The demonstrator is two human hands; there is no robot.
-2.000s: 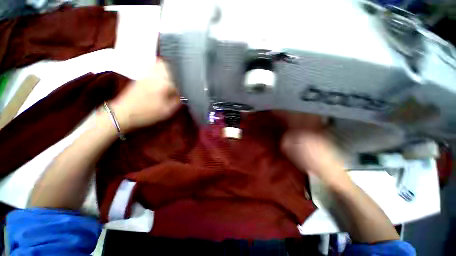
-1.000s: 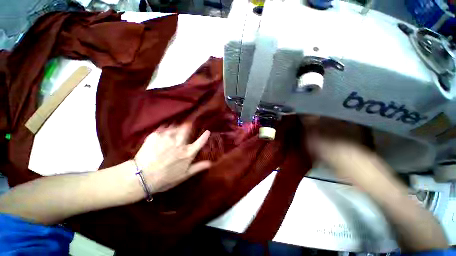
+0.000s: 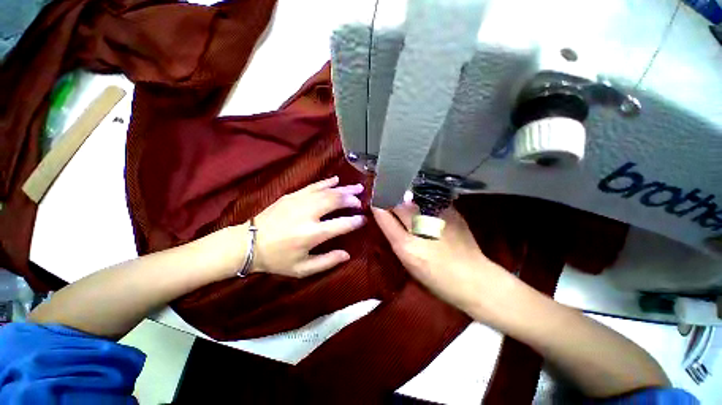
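The rust-brown ribbed garment [image 3: 277, 304] lies spread under the head of the white-grey sewing machine [image 3: 507, 95], with a smoother, redder pocket piece [image 3: 229, 162] on its left part. My left hand [image 3: 305, 229] lies flat on the cloth left of the needle area, fingers spread, holding nothing. My right hand [image 3: 435, 249] is on the cloth at the right of the needle area, partly behind the cream knob [image 3: 428, 227]. Its fingertips are close to the needle area, and whether they pinch the cloth is unclear. The needle and presser foot are hidden.
A flat tan bar [image 3: 75, 144] lies on the white table at left, beside a bright green item [image 3: 59, 99]. More rust-brown cloth [image 3: 32, 158] is heaped at far left. The large white tension knob [image 3: 550, 141] juts from the machine head. Printed paper [image 3: 699, 352] shows at far right.
The view has moved closer to the machine. My right hand has come from under the machine arm to the needle area. My left hand has shifted nearer the needle, after earlier gripping bunched cloth.
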